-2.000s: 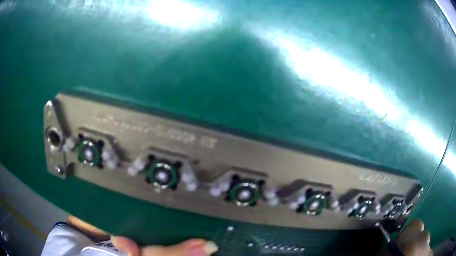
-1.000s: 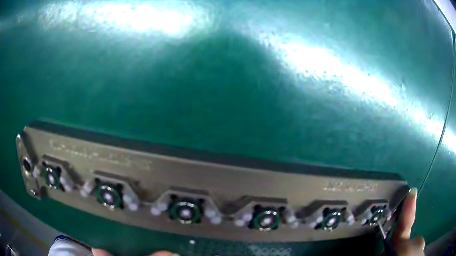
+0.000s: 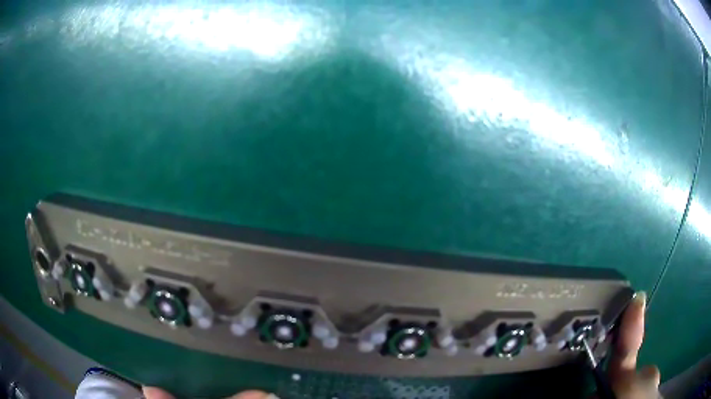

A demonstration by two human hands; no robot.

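Observation:
A grey-beige carrier bar (image 3: 335,269) with several stations lies on the green surface. Each station holds a dark component with a green ring and shiny centre, such as this seated component (image 3: 284,330). My right hand (image 3: 633,351), partly cut off at the lower right, holds dark tweezers (image 3: 596,369). Their tip is at the rightmost component (image 3: 582,336). A finger lies against the bar's right end. My left hand (image 3: 249,395) shows only as a sliver at the bottom edge; what it does cannot be seen.
The glossy green bench surface (image 3: 335,148) carries bright glare. A faint clear sheet with a dot grid (image 3: 366,386) lies below the bar, cut off by the bottom edge. A white sleeve (image 3: 107,386) shows at lower left. Grey floor with a yellow line shows beyond.
The bar sits lower and further left in view than two seconds ago. My right hand's tweezers have moved onto the rightmost component. My left hand has mostly slipped out of view.

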